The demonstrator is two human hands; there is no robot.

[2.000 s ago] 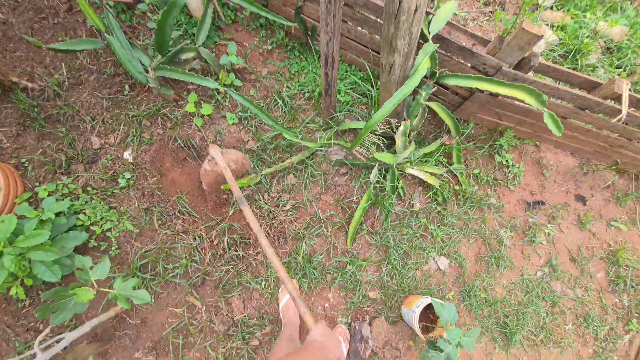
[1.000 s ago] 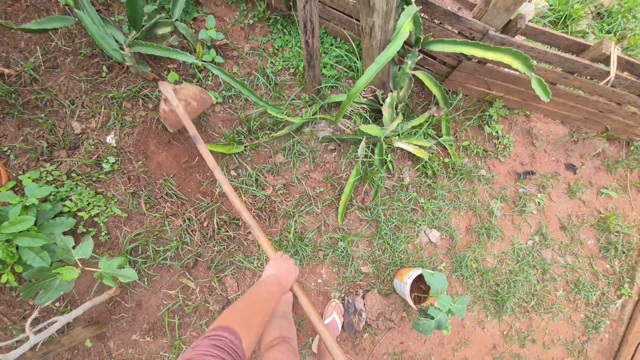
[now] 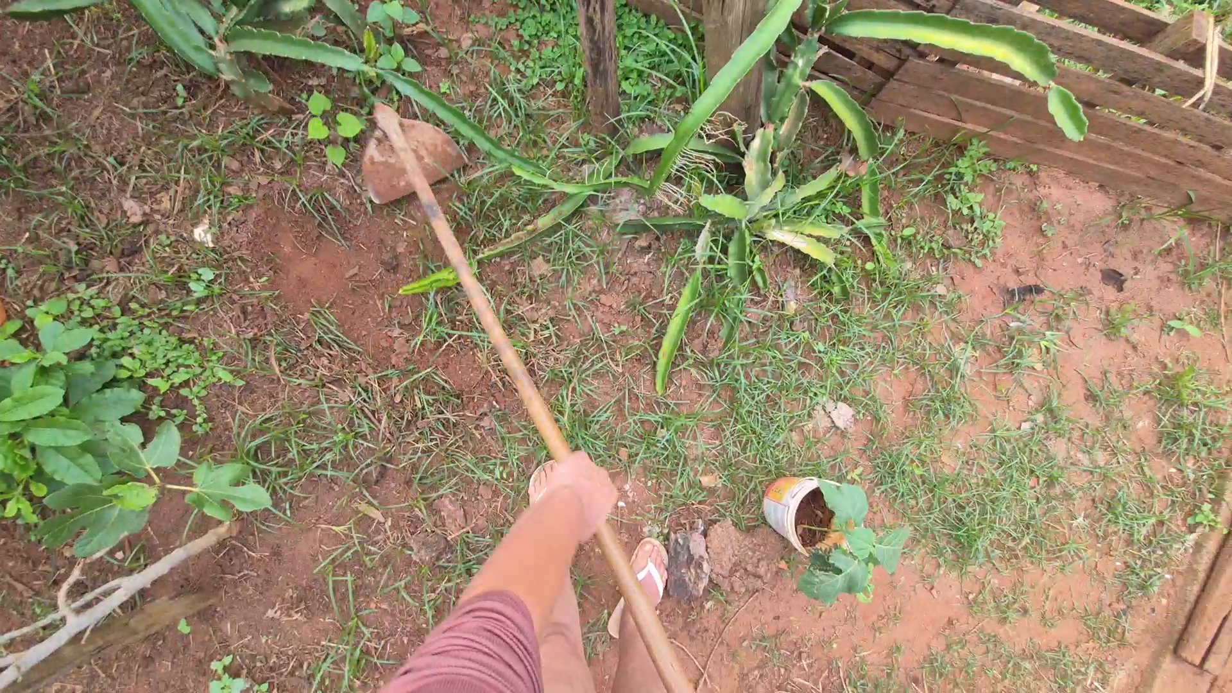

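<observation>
My left hand (image 3: 577,493) is closed around the wooden handle of a hoe (image 3: 500,351), below its middle. The handle slants from the upper left to the bottom edge. At its far end is the hoe's soil-covered metal blade (image 3: 412,162), near the long green stems of a cactus-like plant (image 3: 462,125). Whether the blade touches the ground cannot be told. A patch of loose red soil (image 3: 327,274) lies below and left of the blade. My right hand is out of view, and the lower end of the handle is cut off by the frame.
A wooden slat fence (image 3: 1059,144) and posts (image 3: 599,63) stand behind a spiny succulent (image 3: 760,192). A tipped pot (image 3: 791,510) with a leafy seedling is right of my sandaled feet (image 3: 647,568). Leafy plants (image 3: 67,414) and a bare branch (image 3: 115,592) are at left.
The hoe blade has moved off the loose soil patch, away from my feet, and then somewhat to the right. More of my left forearm and sleeve shows than two seconds ago.
</observation>
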